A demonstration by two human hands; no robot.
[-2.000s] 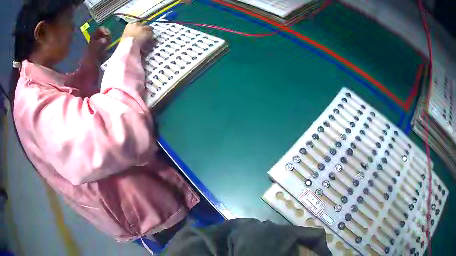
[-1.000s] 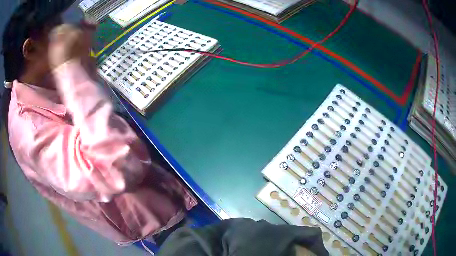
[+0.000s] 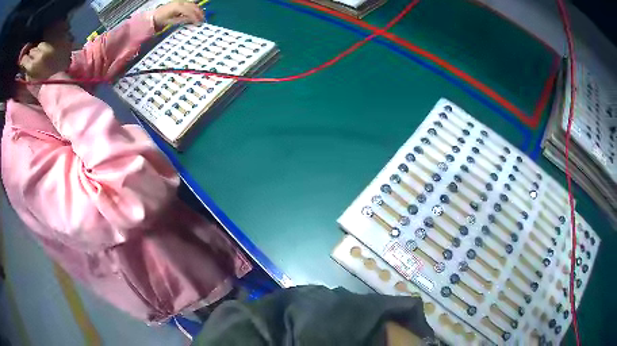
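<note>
Neither of my hands shows. Dark grey cloth [image 3: 308, 317] fills the bottom middle, with a small skin-toned patch [image 3: 404, 336] at the frame's lower edge; I cannot tell which part of me it is. A white foam tray [image 3: 425, 143] lies tilted in view at right, with rows of tan dumbbell-shaped slots. Many slots have small dark round-ended components at their ends; some discs look silvery. A printed label [image 3: 404, 259] is at its near left edge. A lower foam tray [image 3: 369, 269] sticks out beneath it, showing tan slots without parts.
A person in a pink smock [image 3: 88, 179] sits at left, one hand by the head, the other behind a tray stack [image 3: 177, 135]. A red lead [image 3: 298, 76] crosses the green mat [image 3: 270, 169]; another red lead [image 3: 569, 169] hangs over the right side. More trays [image 3: 588, 162] are piled at far right.
The neighbour's arms have moved from the tray, one hand now at the head, the other at the tray's far edge. The red lead has swung lower left. The whole view has shifted slightly.
</note>
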